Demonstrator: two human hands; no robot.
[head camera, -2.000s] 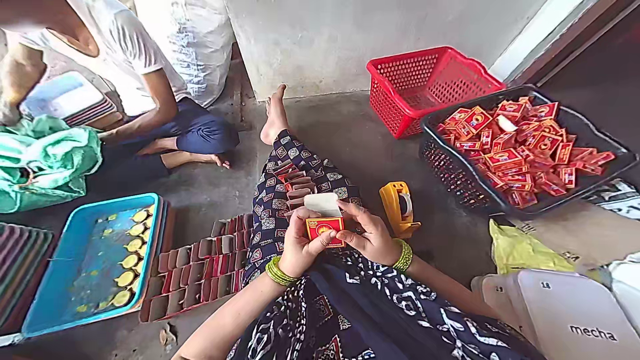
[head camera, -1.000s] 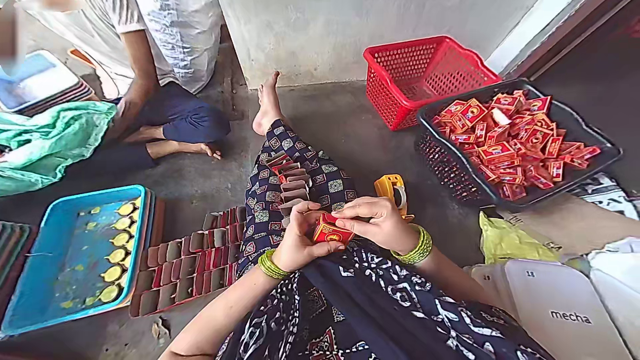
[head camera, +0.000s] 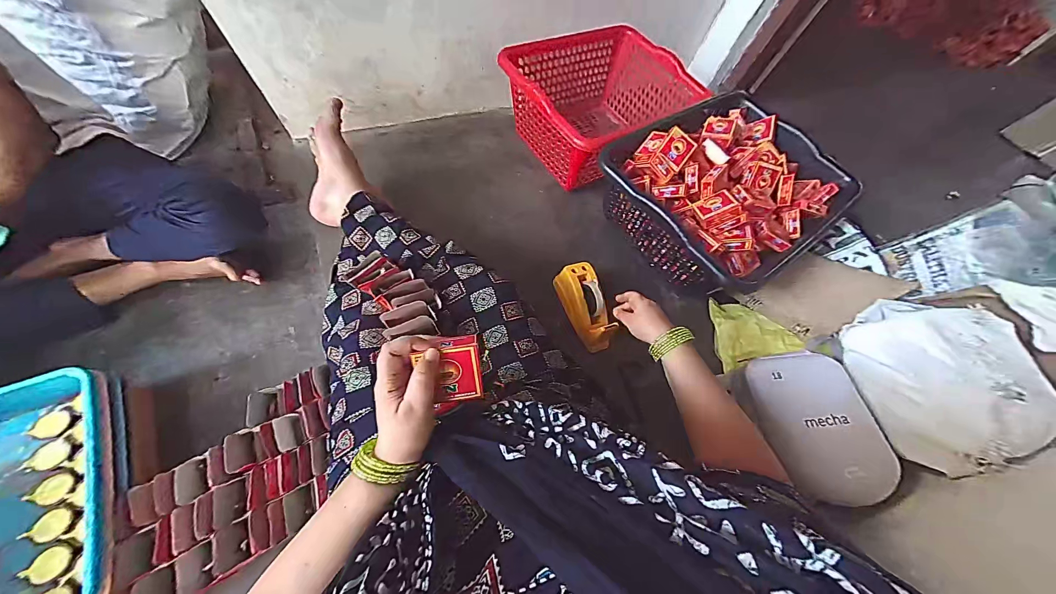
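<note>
Between the thumb and fingers of my left hand (head camera: 408, 392) is a small red and yellow printed box (head camera: 459, 369), held above my lap. My right hand (head camera: 642, 316) is at the cutting end of a yellow tape dispenser (head camera: 584, 305) on the floor, its thumb and fingertips pinched together; whether a piece of tape is between them cannot be told. Several brown and red folded pieces (head camera: 404, 297) lie in a row on my patterned trouser leg, just beyond the left hand. Rows of similar pieces (head camera: 235, 478) stand on the floor to the left.
A black basket (head camera: 652, 247) full of red boxes stands at right, touching a red basket (head camera: 544, 124). A blue tray (head camera: 87, 429) with yellow-green round items is at far left. Another person's folded legs (head camera: 165, 223) are at upper left. A white mecha-marked case (head camera: 825, 437) lies at right.
My right hand has left the red box and moved right to the tape dispenser. The left hand still holds the box. The view has shifted to the right.
</note>
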